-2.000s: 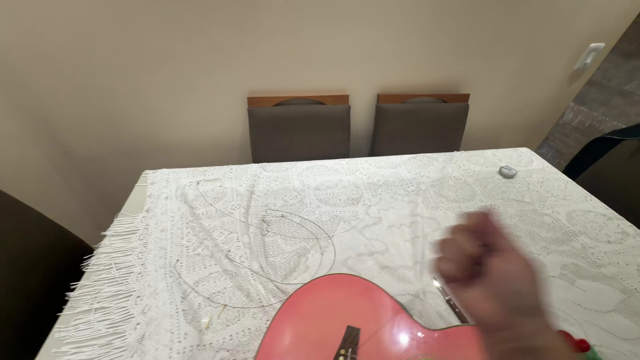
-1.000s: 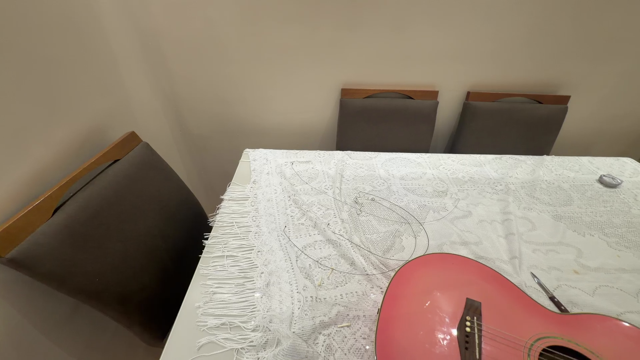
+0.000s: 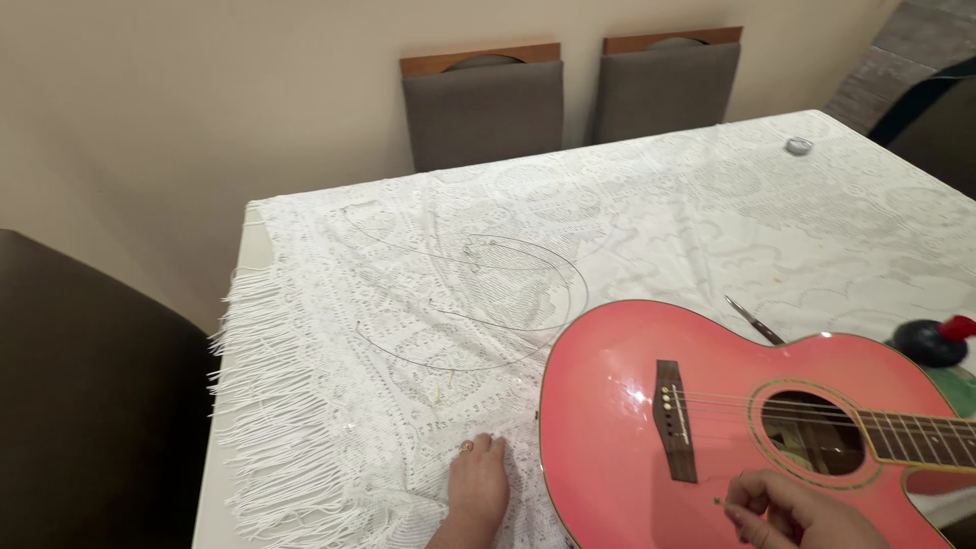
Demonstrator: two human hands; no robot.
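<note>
A pink acoustic guitar lies face up on the lace tablecloth at the lower right. Several strings run from its dark bridge over the soundhole; some bridge holes have no pins. My right hand is over the guitar's lower front, fingertips pinched on what looks like a thin string, with a small greenish ball end beside them. My left hand rests palm down on the cloth, left of the guitar, a ring on one finger, holding nothing. Loose coiled strings lie beyond it.
A pointed tool with a dark handle lies behind the guitar. Right of it is a black and red object. A small grey item is near the far corner. Chairs stand along the far edge; fringe hangs at left.
Both hands are now in view, while one second ago neither was. My right hand, raised beyond the guitar two seconds ago, is now low over its top. The view has shifted.
</note>
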